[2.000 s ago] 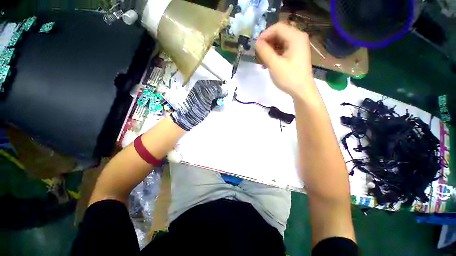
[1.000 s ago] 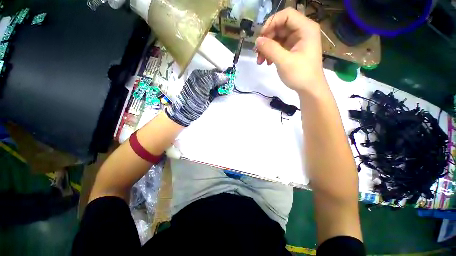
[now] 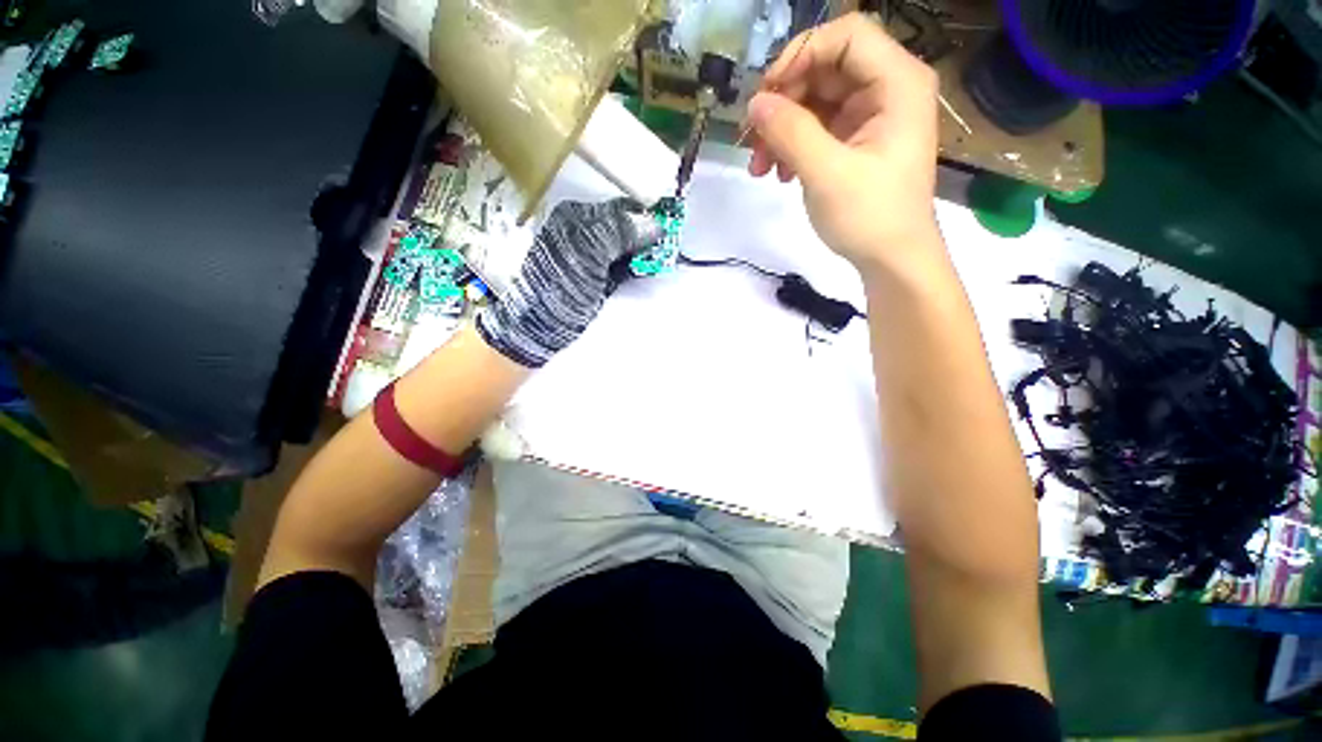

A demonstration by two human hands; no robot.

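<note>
My left hand (image 3: 570, 280), in a grey-black striped glove, holds a small green and white circuit board (image 3: 660, 241) by its left side. The board is at the lower tip of the slim soldering iron (image 3: 695, 145); whether they touch cannot be told. A thin black cable (image 3: 816, 303) runs right from the board to a folded bundle on the white sheet. My right hand (image 3: 855, 131), bare, is raised right of the iron with thumb and fingers pinched. A very thin strand of solder wire (image 3: 748, 131) shows at its fingertips.
A large black cable pile (image 3: 1167, 428) lies at the right of the white sheet (image 3: 696, 399). Green boards (image 3: 428, 270) lie at its left edge beside a big black case (image 3: 174, 232). A yellowish cone (image 3: 534, 90) hangs upper left. A purple-rimmed round thing (image 3: 1131, 51) stands upper right.
The view has shifted since the first frame. The board in my left hand now shows its green face more fully. My right hand has opened slightly and stays near the iron.
</note>
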